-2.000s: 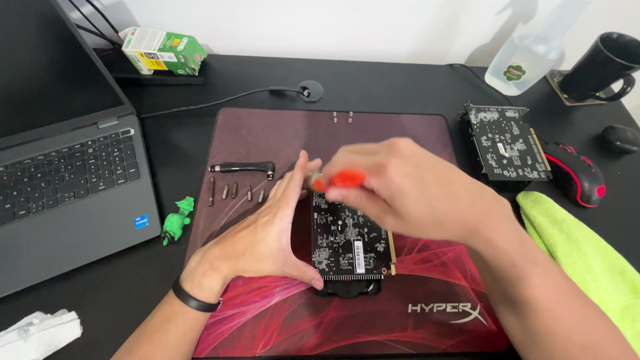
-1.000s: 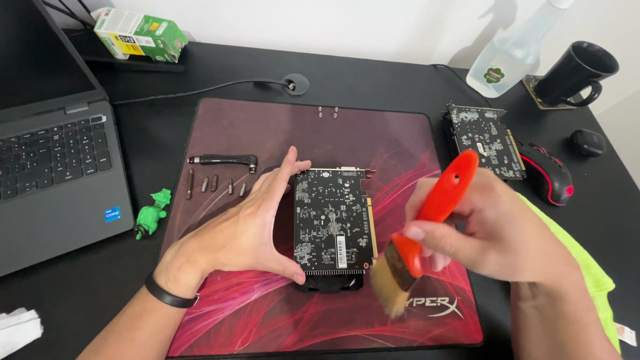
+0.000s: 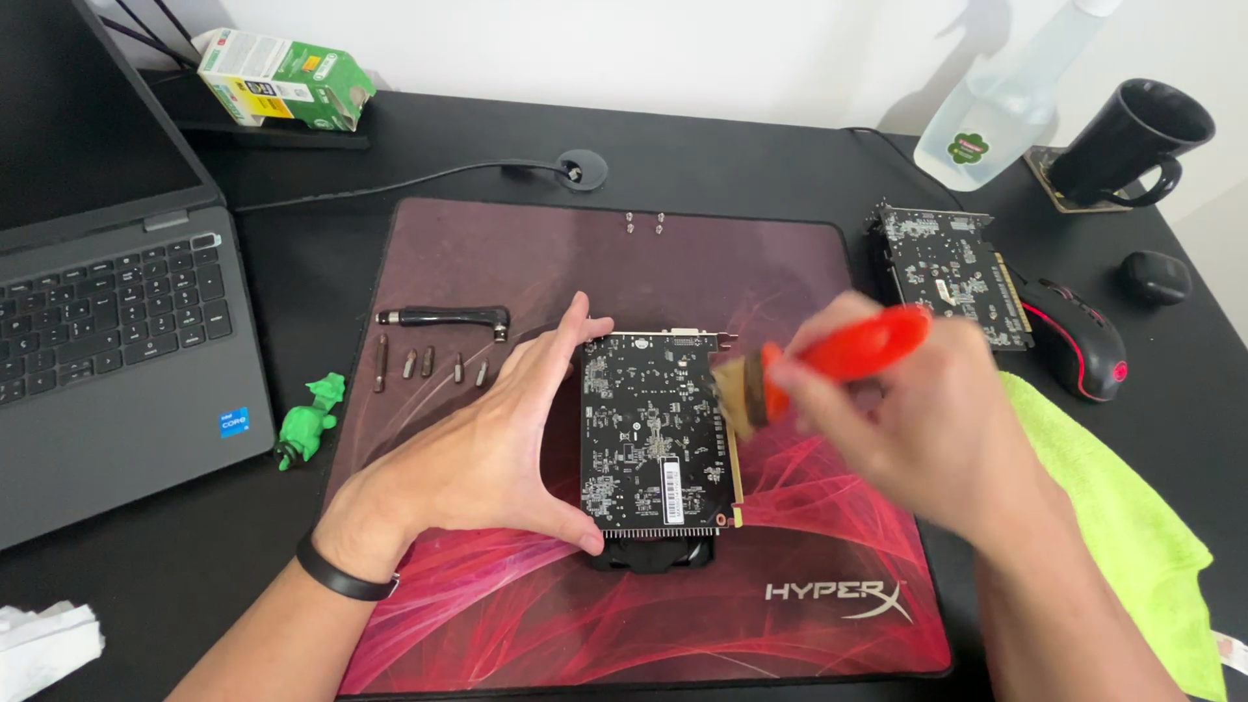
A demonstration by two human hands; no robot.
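A graphics card (image 3: 653, 429) lies on the HyperX mouse pad (image 3: 624, 634), its black circuit-board back facing up and part of its black fan shroud showing below the near edge. My left hand (image 3: 487, 439) grips the card's left side, thumb at the near corner and fingers at the far corner. In my right hand (image 3: 897, 400) is a paintbrush with a red handle (image 3: 858, 346); its pale bristles (image 3: 736, 395) meet the card's right edge, above the gold contacts. The right hand is slightly blurred.
Left on the pad are a black angled driver handle (image 3: 444, 317) and several bits (image 3: 427, 362); small screws (image 3: 659, 224) lie at its far edge. Around it: laptop (image 3: 117, 390), green figurine (image 3: 310, 424), second graphics card (image 3: 951, 273), mouse (image 3: 1077, 341), spray bottle (image 3: 1004, 107), mug (image 3: 1131, 141), green cloth (image 3: 1111, 526).
The brush has moved from beside the card's near right corner, one second ago, up to its right edge. My left hand stays at the card's left side.
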